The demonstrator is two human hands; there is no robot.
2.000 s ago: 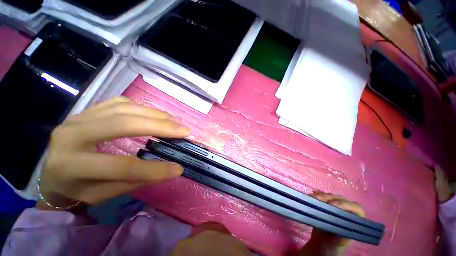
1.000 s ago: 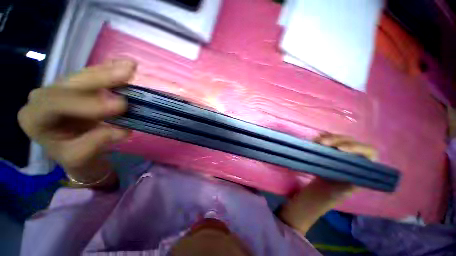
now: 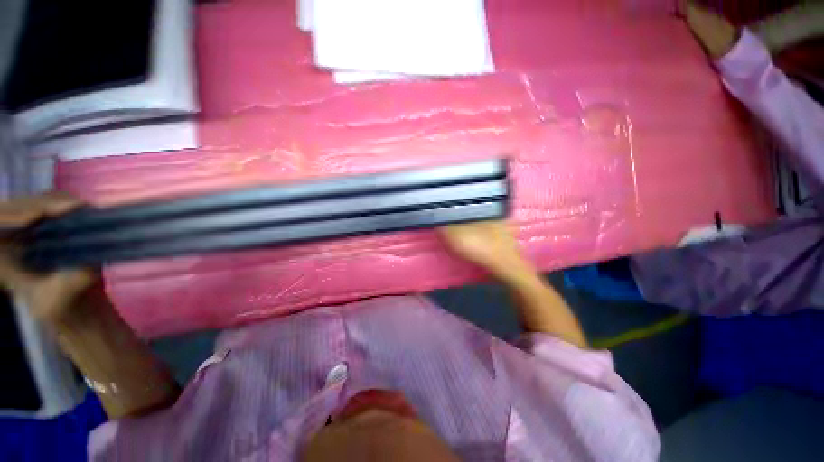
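Note:
Several thin panels (image 3: pixel 298 209) are held together on edge above the pink bench, their grey-blue long edges facing up, blurred by motion. My left hand (image 3: pixel 50 262) grips their left end at the picture's left edge, with fingers on both sides. My right hand (image 3: pixel 479 244) is at the lower side near their right end; its fingertips are hidden behind the panels.
A stack of black panels with white sheets (image 3: pixel 108 108) is at the upper left. Loose white sheets (image 3: pixel 402 36) lie at the far side. The pink film-covered bench (image 3: pixel 578 171) runs right, where another person's sleeve (image 3: pixel 768 90) shows. Blue crates (image 3: pixel 763 356) are at the lower right.
The view has swung right, so the stacks and white sheets sit further left. The panels and both hands have moved left in the picture. The panels' right end now tilts slightly upward. Both hands still hold them.

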